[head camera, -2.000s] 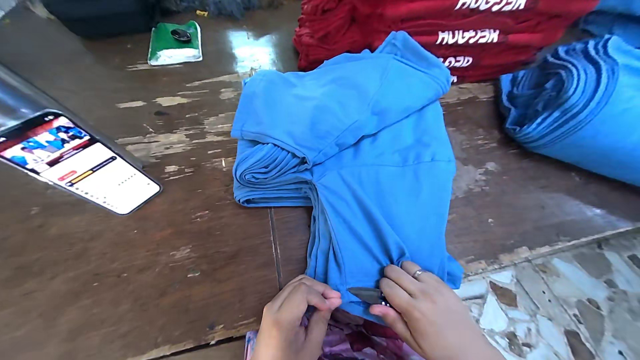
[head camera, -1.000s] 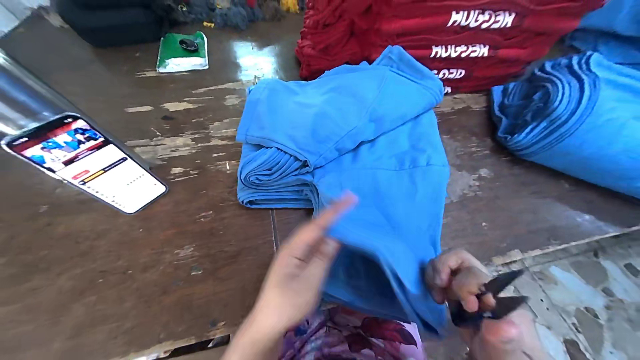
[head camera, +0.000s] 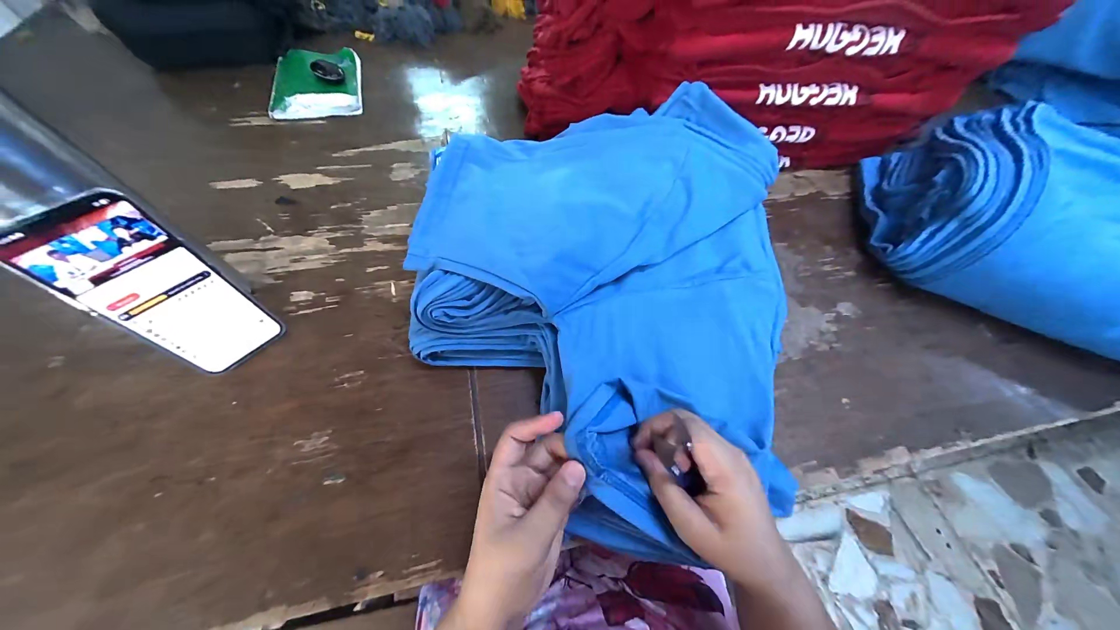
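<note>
A blue fabric garment (head camera: 674, 324) lies over a stack of folded blue garments (head camera: 477, 324) at the table's near edge. My left hand (head camera: 529, 499) pinches the turned-up hem at the garment's near end between thumb and fingers. On the other side of that fold, my right hand (head camera: 700, 481) is closed around small dark thread snips (head camera: 681, 462), whose blades are mostly hidden by the fingers and cloth. The fold shows a seam along its inner side.
A lit smartphone (head camera: 206, 302) leans at the left beside a metallic object (head camera: 44, 157). Red garments with white lettering (head camera: 630, 79) are piled behind, and rolled blue garments (head camera: 1006, 227) lie at right. A green-and-white packet (head camera: 297, 86) rests on the worn wooden table (head camera: 306, 455). Stone-patterned floor shows lower right.
A second ago my left hand was raised and blurred over the cloth, and the snips were off its right side with their blades apart. Both hands are now together at the hem.
</note>
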